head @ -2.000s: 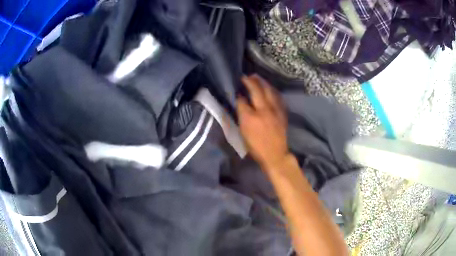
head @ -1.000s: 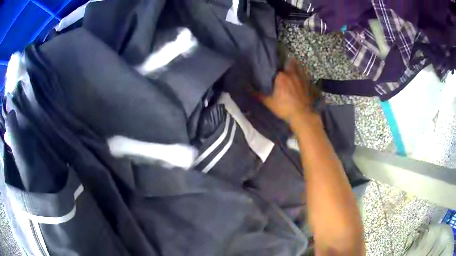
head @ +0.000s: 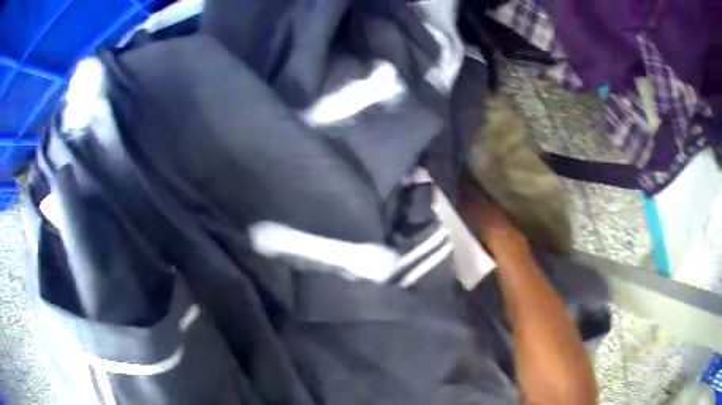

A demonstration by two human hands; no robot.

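Observation:
A large heap of dark grey garment pieces point(head: 261, 158) fills the left and middle of the view, with white strips point(head: 324, 251) and paired white stripe tape point(head: 423, 257) on it. My right hand point(head: 479, 210) reaches in at the heap's right side. It is blurred and its fingers are hidden among the cloth, so its grip cannot be told. The forearm comes up from the lower right. My left hand is not in view.
A blue plastic bin point(head: 36, 71) stands at the upper left. An olive sack point(head: 518, 174) lies right of the heap. Purple plaid cloth point(head: 633, 63) is at the upper right. A pale bar point(head: 661, 297) crosses the right side above speckled floor point(head: 546, 115).
The heap shows farther right in the view. My right hand has sunk deeper among the pieces, its fingers now hidden. More of the olive sack shows beyond it.

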